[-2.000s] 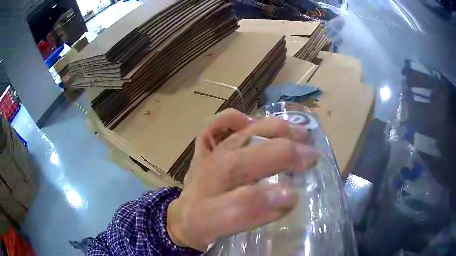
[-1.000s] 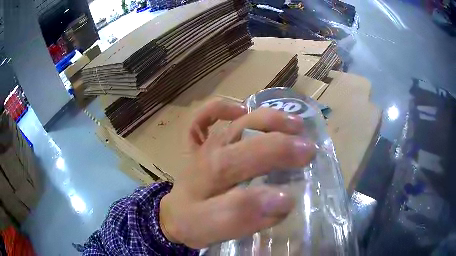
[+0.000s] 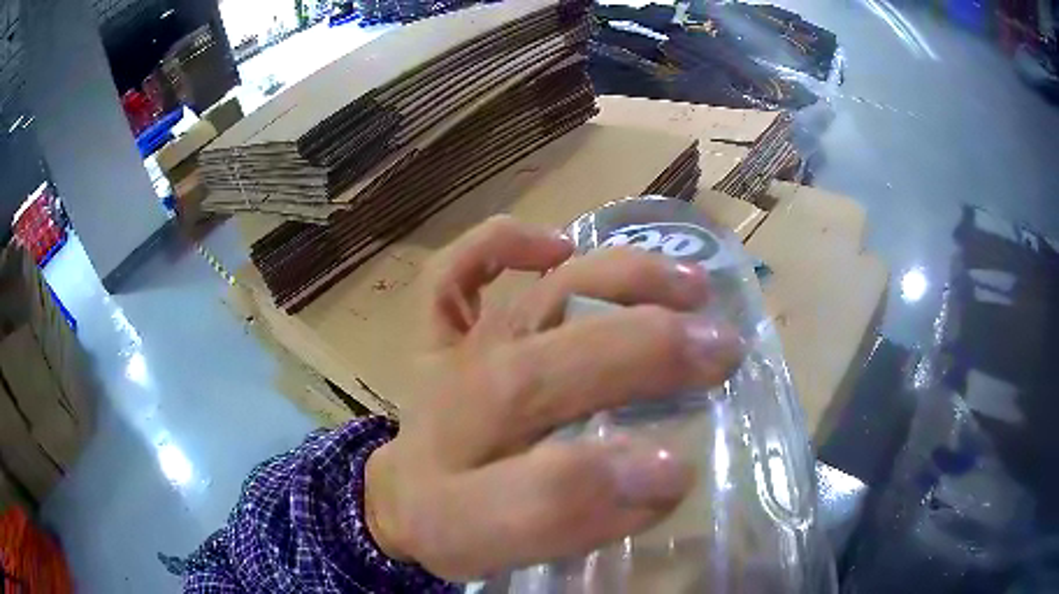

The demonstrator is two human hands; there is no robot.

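Observation:
My bare left hand [image 3: 534, 395] comes in from the lower left in a purple plaid sleeve [image 3: 308, 516]. Its fingers are wrapped around a large clear plastic bottle [image 3: 755, 464] from the left side, close to the camera. The bottle's round end with pale markings points up and away from me. Its other end runs out of the bottom edge of the picture. The thumb cannot be made out. My right hand is not in view.
Stacked flattened cartons [image 3: 465, 110] lie ahead, with more cardboard [image 3: 830, 250] to the right. A dark film-wrapped stack [image 3: 987, 464] stands at the right. Dark pieces [image 3: 697, 52] lie behind the cartons. A pillar [image 3: 99, 151] and brown cartons [image 3: 41, 389] are at the left.
The view has shifted, so the carton stacks sit lower and further right. The bottle's round end has moved slightly up and left. My left hand keeps its hold.

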